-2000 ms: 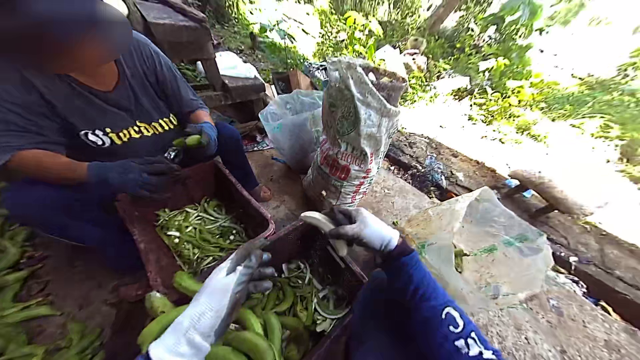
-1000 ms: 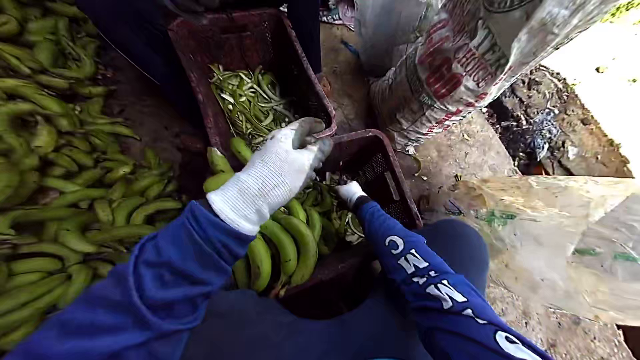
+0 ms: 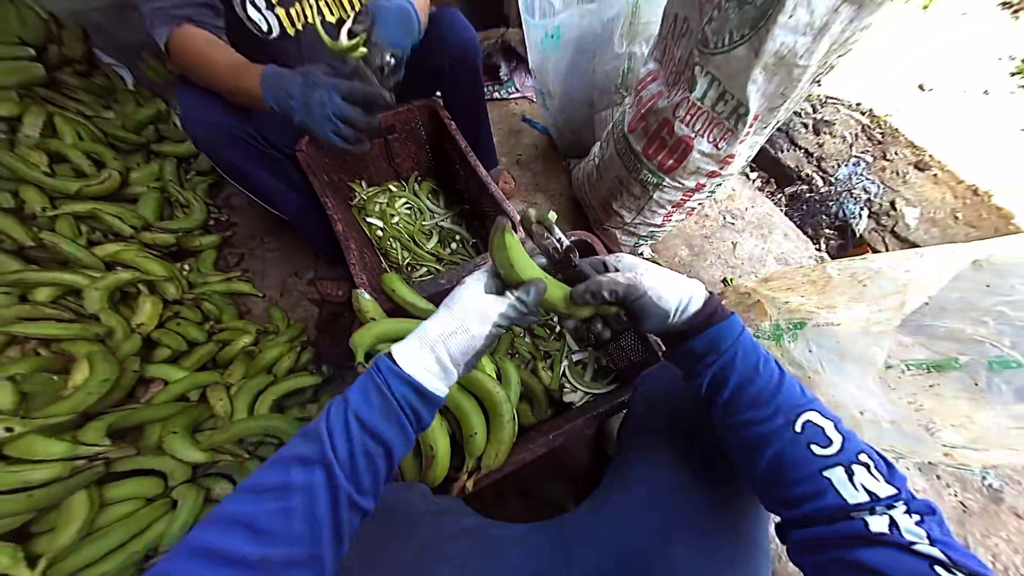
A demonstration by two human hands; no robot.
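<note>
A green plantain or banana (image 3: 524, 268) is held over the near crate. My left hand (image 3: 500, 308), in a white and grey glove, grips its left side. My right hand (image 3: 632, 292), gloved alike, has its fingers around the lower right end. Just beyond the fruit, by my right fingers, a metal tool (image 3: 556, 244) shows partly; its kind and how it is held are unclear. Under my hands, the near dark red plastic crate (image 3: 552, 436) holds whole green fruit (image 3: 488, 412) and strips of peel (image 3: 588, 372).
Another dark red crate (image 3: 324, 180) with green peel strips (image 3: 412, 224) stands beyond. A person's gloved hands (image 3: 328, 104) are above it. A large pile of green fruit (image 3: 120, 352) covers the left ground. A printed woven sack (image 3: 672, 136) stands ahead; plastic sheeting (image 3: 904, 320) lies right.
Two seconds ago my right hand held a pale peeled fruit; now both hands are on a green one. My right hand has risen from inside the near crate, where it was one second ago.
</note>
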